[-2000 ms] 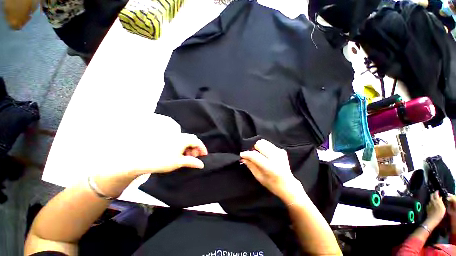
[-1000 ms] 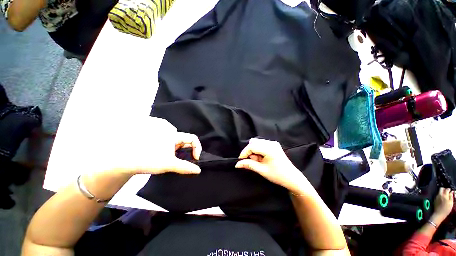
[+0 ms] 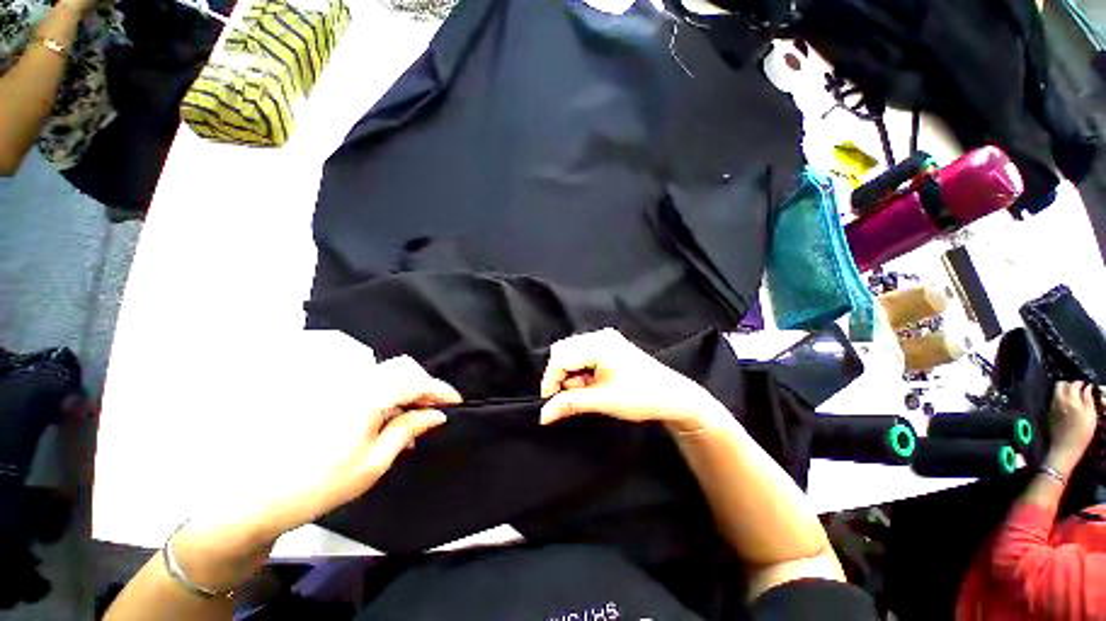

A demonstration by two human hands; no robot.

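A large black garment (image 3: 546, 158) lies spread over the white table and down its front edge. My left hand (image 3: 406, 419) pinches a folded edge of the cloth between thumb and fingers. My right hand (image 3: 594, 382) pinches the same edge a short way to the right, with its fingers curled. The fold runs as a thin straight ridge between my two hands. No needle or thread can be made out at my fingertips.
Right: teal pouch (image 3: 810, 261), magenta bottle (image 3: 940, 209), tan spools (image 3: 916, 328), black cones with green rings (image 3: 864, 437), dark flat rectangle (image 3: 819, 368). Striped pouch (image 3: 261, 75) upper left, black cloth heap (image 3: 934, 55) upper right. People are at the upper left and lower right (image 3: 1043, 546).
The view has turned, so the table items sit further left. Both hands still pinch the cloth; the ridge between them is straighter than at first. My left fingers have closed nearer the thumb.
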